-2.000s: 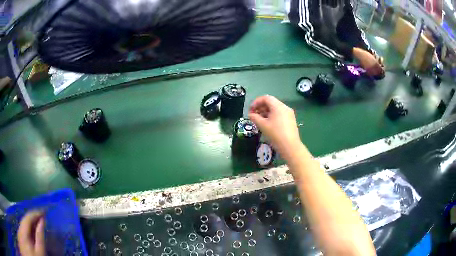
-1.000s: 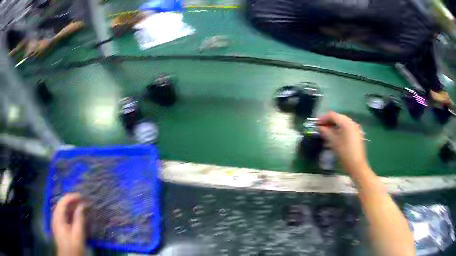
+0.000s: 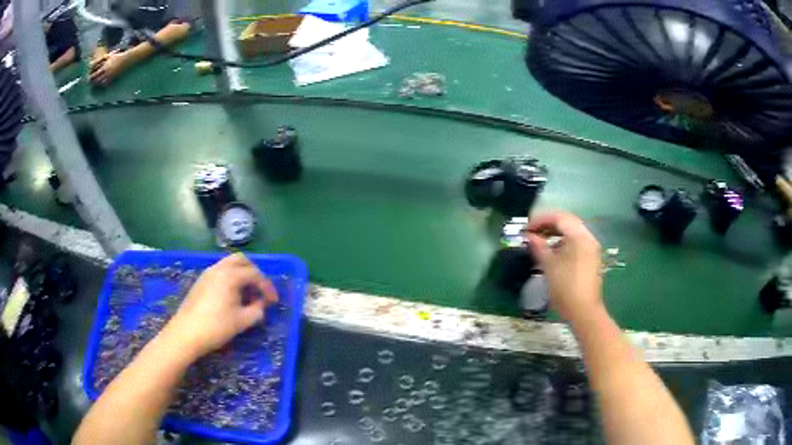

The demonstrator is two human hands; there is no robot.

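My right hand [image 3: 569, 261] is at the open top of a black cylinder unit [image 3: 514, 261] on the green belt, thumb and forefinger close together; whether a small part is between them cannot be seen. A pale-faced end cap [image 3: 534, 294] lies beside that unit. My left hand [image 3: 227, 300] is over the upper right of the blue tray [image 3: 300, 348], fingers curled; the fingertips are blurred. The tray holds a heap of small grey-brown parts [image 3: 208, 395]. Pale rings [image 3: 406, 381] lie scattered on the dark bench.
Other black units [image 3: 278, 155] stand on the green belt [image 3: 373, 209]. A worn white rail [image 3: 469, 328] borders the bench. A large black fan [image 3: 669, 74] hangs at upper right. A grey post [image 3: 65, 156] rises at left. A clear plastic bag [image 3: 742, 413] lies lower right. Another person's hands [image 3: 108, 65] show at upper left.
The view has swung left, bringing the whole tray in. My left hand has moved up and right over the tray. My right hand stays at the same unit's top.
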